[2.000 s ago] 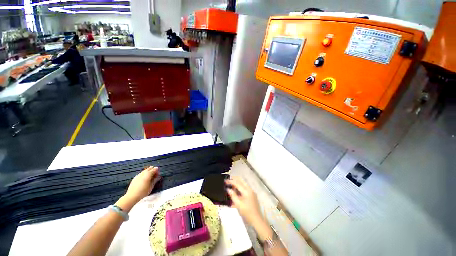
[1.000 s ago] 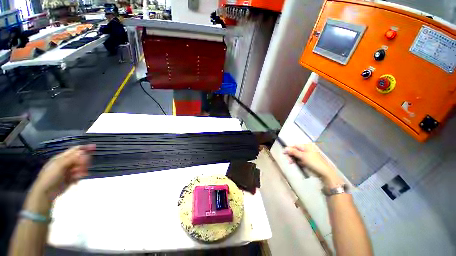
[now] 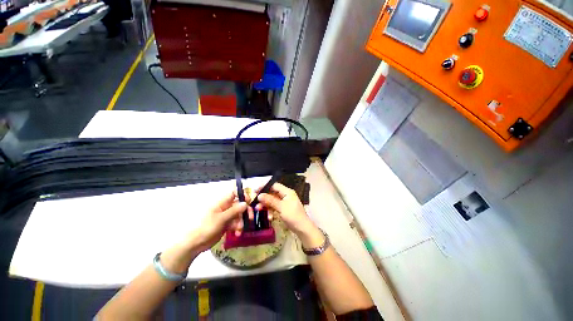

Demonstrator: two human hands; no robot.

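Observation:
A thin black strap (image 3: 237, 164) arches up in a loop in front of me. My left hand (image 3: 224, 216) grips it near one end, and my right hand (image 3: 281, 204) grips it near the other. Both hands are close together over the magenta box (image 3: 251, 237), and the strap's lower end is at the box's dark opening. Exact contact is hard to tell behind the fingers. The box sits on the round speckled stand (image 3: 251, 256).
A strap bundle (image 3: 125, 164) lies across the white table (image 3: 113, 232). A dark cloth or sponge (image 3: 296, 187) is partly behind my right hand. The orange control box (image 3: 471, 63) is at the upper right. A red-fronted machine (image 3: 210, 42) stands beyond the table.
My hands have moved from wide apart to together over the magenta box. The strap, earlier stretched out from my right hand, is now bent into a loop. The view has tilted downward.

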